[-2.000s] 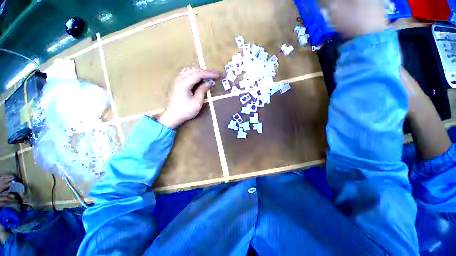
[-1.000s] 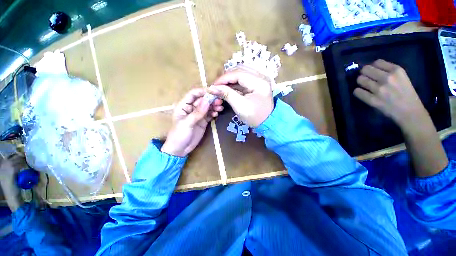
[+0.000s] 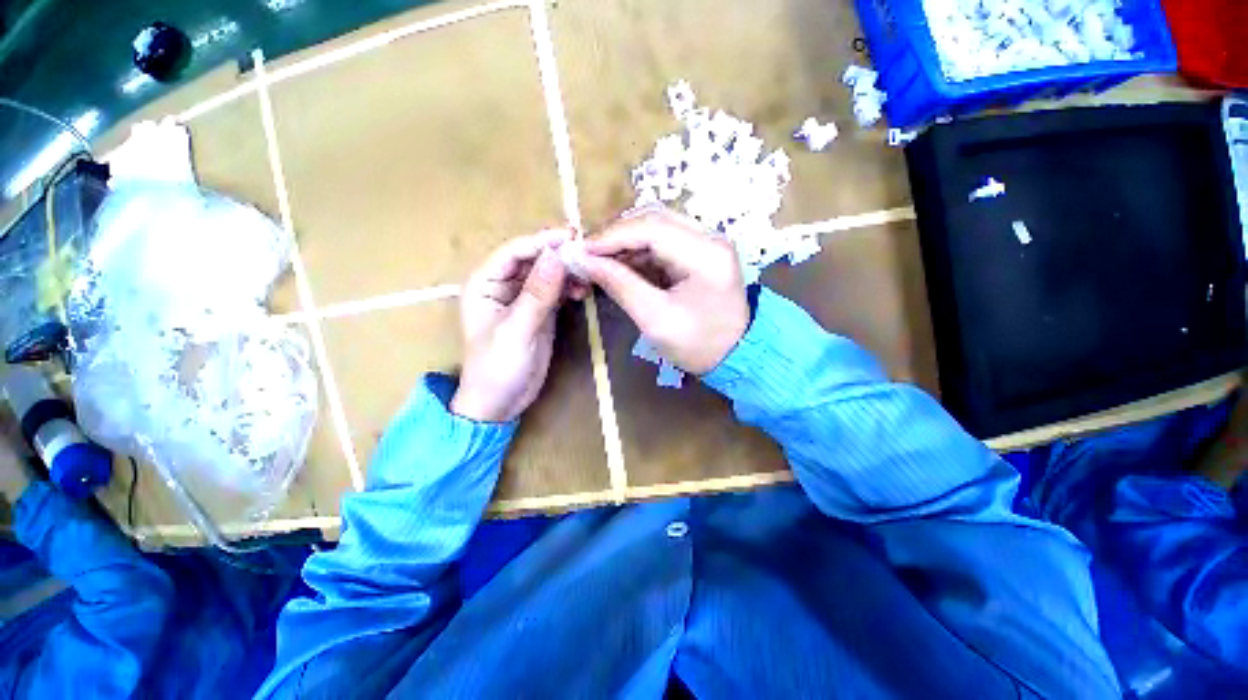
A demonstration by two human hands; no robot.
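My left hand (image 3: 512,323) and my right hand (image 3: 673,289) meet at the centre of the brown board. Their fingertips pinch one small white plastic part (image 3: 574,256) between them. The fingers hide most of the part. A loose pile of small white parts (image 3: 720,174) lies just beyond and right of my right hand, which covers its near side. A few white parts (image 3: 667,367) show below my right wrist.
A blue bin (image 3: 914,99) of white parts stands upper right, beside a red bin (image 3: 1210,41). A black tray (image 3: 1081,301) with small white bits lies right. A clear plastic bag (image 3: 205,356) lies left. A neighbour's sleeve (image 3: 103,588) and a blue-and-white cylinder (image 3: 67,451) show lower left.
My right hand has come from the blue bin to meet my left hand. The neighbour's hand over the black tray has gone, and another small white piece shows in the tray.
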